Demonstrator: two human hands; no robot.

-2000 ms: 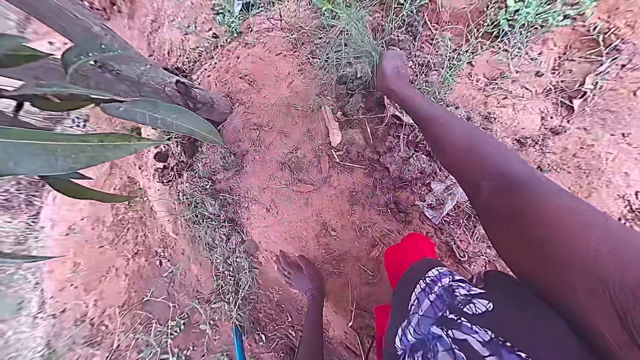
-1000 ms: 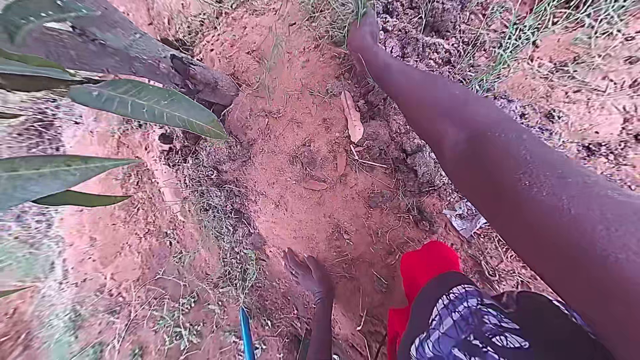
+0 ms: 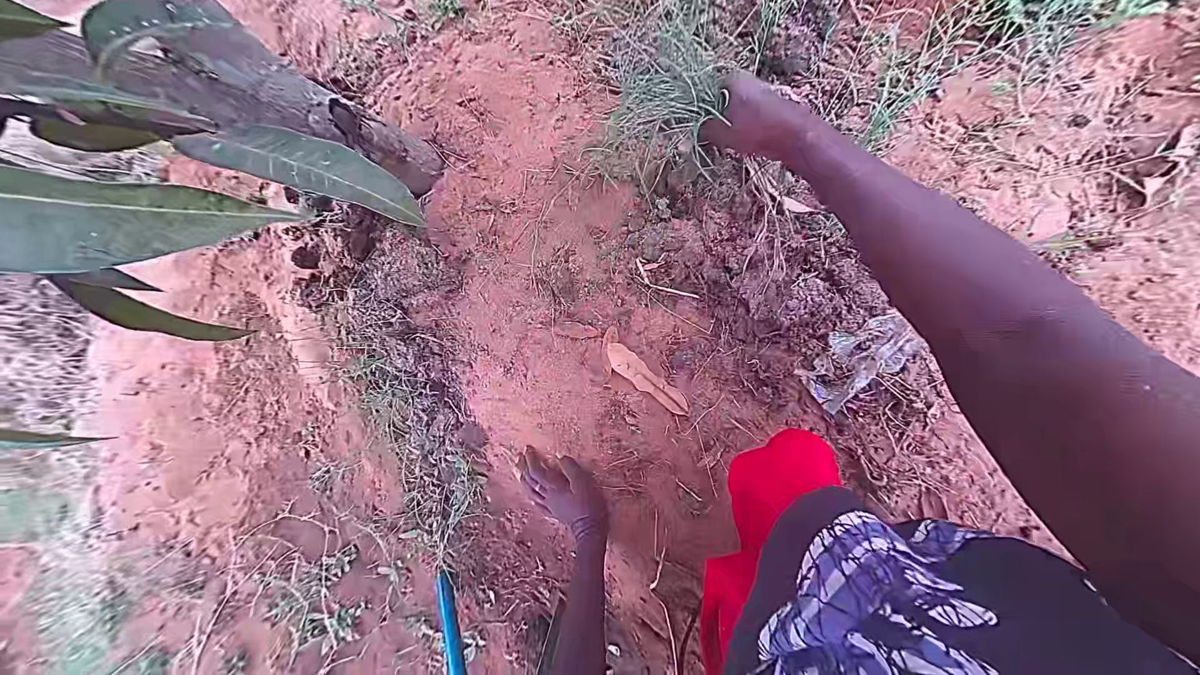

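Note:
My right hand (image 3: 755, 117) is closed around the base of a tuft of green grass (image 3: 670, 98) at the upper middle, just above dark, loosened soil (image 3: 741, 262). Its arm comes in from the right edge. Lower down, my left hand (image 3: 562, 492) rests on or just above the reddish soil, palm down, fingers apart and a little bent, with nothing seen in it. A dry brown leaf (image 3: 647, 377) lies on the ground between the two hands. Left of my left hand runs a strip of dry weeds (image 3: 412, 403).
A tree trunk (image 3: 272, 94) and long green leaves (image 3: 122, 220) fill the upper left. A blue pole or pipe (image 3: 449, 623) enters at the bottom. Crumpled clear plastic (image 3: 862, 361) lies near my right arm. Red cloth (image 3: 778, 487) and patterned clothing (image 3: 867, 591) show below.
The dry leaf now lies lower and more slanted, nearer my left hand than a second ago. My right hand appears lower in view, with more of the grass tuft showing. My left hand stays low.

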